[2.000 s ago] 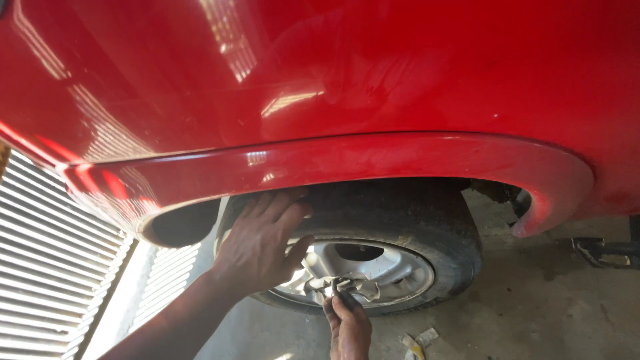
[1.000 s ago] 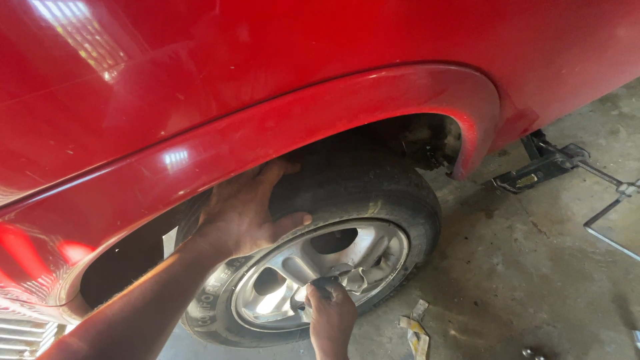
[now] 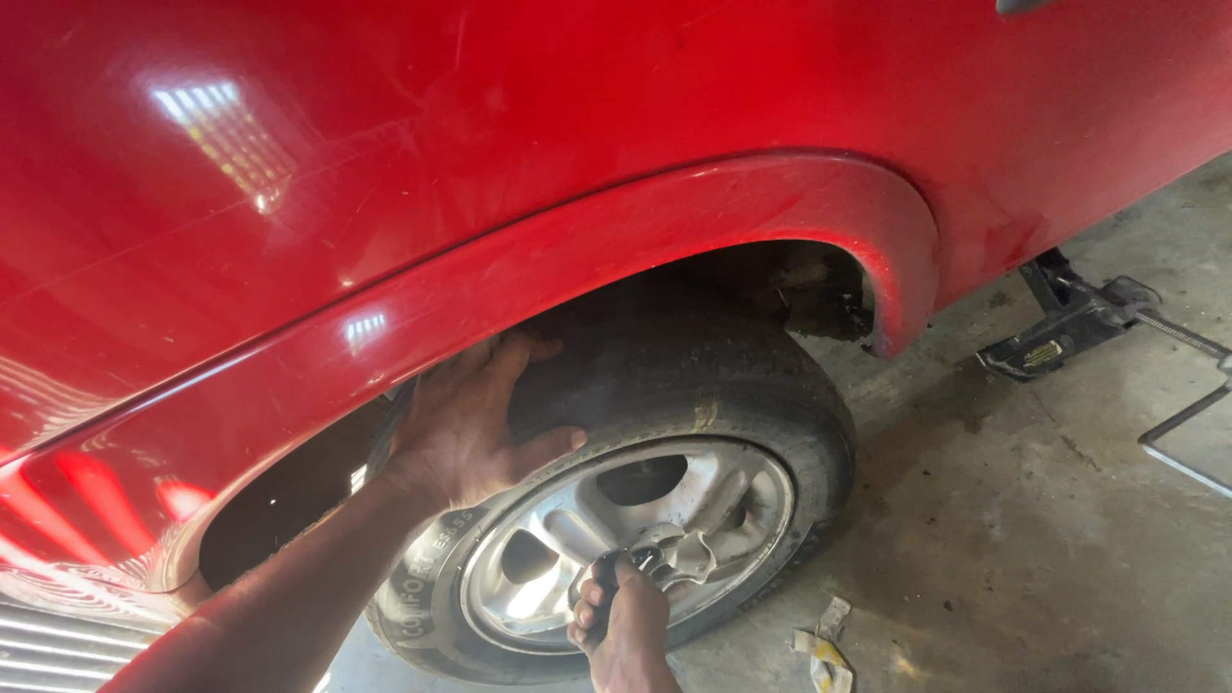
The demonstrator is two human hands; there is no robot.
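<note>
A black rubber tyre [image 3: 616, 385] on a silver alloy wheel rim [image 3: 577, 525] sits under the red wheel arch of a car. My left hand [image 3: 472, 423] lies spread on the tyre's upper left, its fingertips partly in shadow under the arch and its thumb by the sidewall. At the wheel's centre, my right hand [image 3: 626, 616] is closed around a dark tool handle [image 3: 604, 577]; the tool's far end meets the hub area, and its exact kind cannot be told.
The red fender edge [image 3: 770, 197] hangs close above the tyre. On the concrete floor to the right stands a black scissor jack [image 3: 1068, 318] with a metal crank rod [image 3: 1189, 423]. A crumpled, yellow-stained scrap [image 3: 823, 654] lies below the wheel. Slatted metal [image 3: 58, 645] shows at lower left.
The view has shifted, bringing the jack and its crank more fully into sight. Both hands remain at the wheel, the left on the tyre and the right at the hub.
</note>
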